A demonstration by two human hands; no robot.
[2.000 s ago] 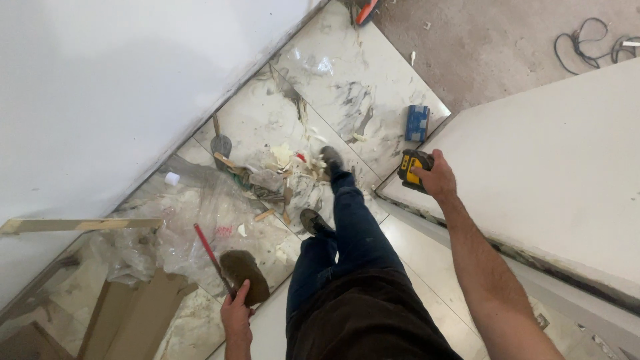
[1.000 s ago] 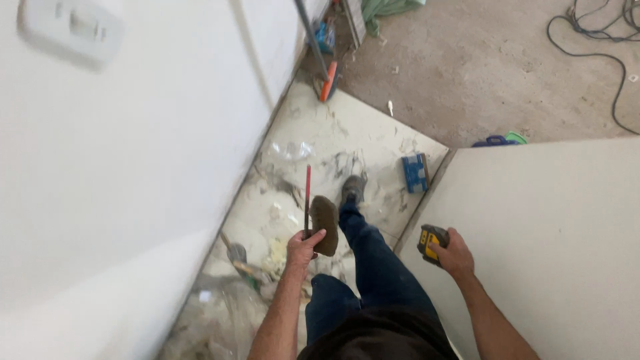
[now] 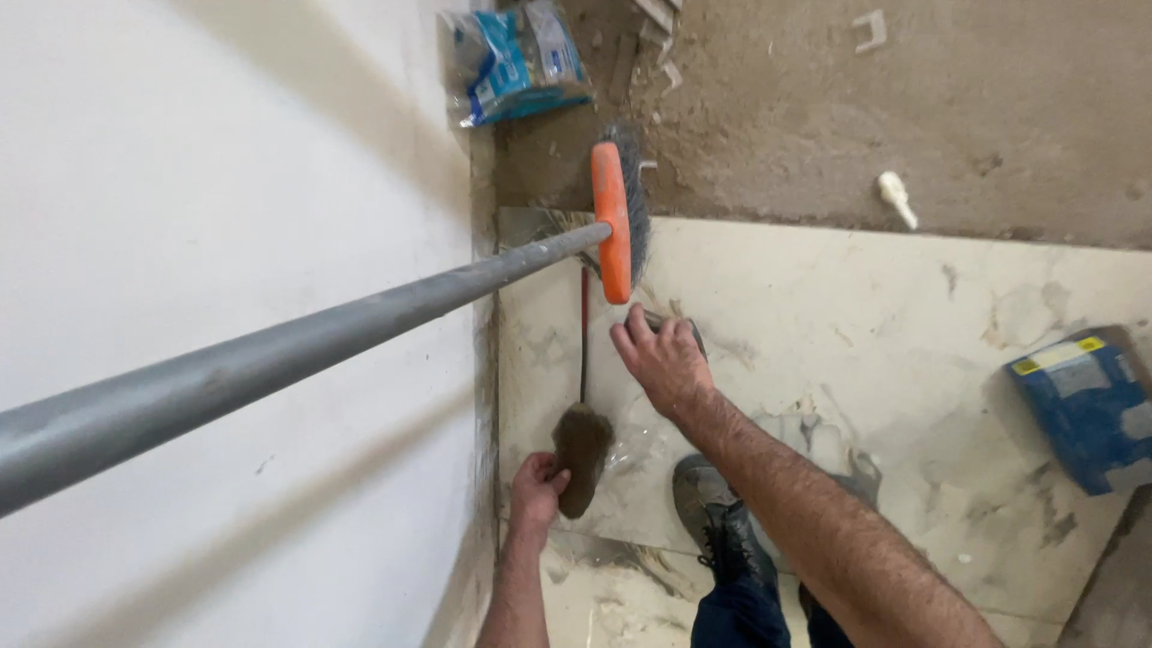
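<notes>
My left hand (image 3: pixel 538 490), low beside the wall, pinches the edge of a brown oval fuzzy pad (image 3: pixel 583 459). A thin red and black rod (image 3: pixel 584 333) runs up from the pad's top end; whether the hand also holds it is hidden. My right hand (image 3: pixel 661 360) reaches down with curled fingers around a dark object (image 3: pixel 697 340), mostly covered by the hand. Just above these fingers is the orange head of a broom (image 3: pixel 612 225) with grey bristles. Its grey pole (image 3: pixel 315 360) slants across the view in front of the white wall (image 3: pixel 225 225).
A blue and clear plastic bag (image 3: pixel 517 67) lies by the wall on rough concrete (image 3: pixel 783 117). A blue box (image 3: pixel 1084 405) stands on the dirty marble-look tiles (image 3: pixel 810 297) at right. A small white piece (image 3: pixel 897 200) lies near the tile edge. My shoe (image 3: pixel 720 513) is below.
The view has moved much closer to the wall corner and broom. Both hands have gone down toward the floor. The yellow of the device in my right hand is no longer visible.
</notes>
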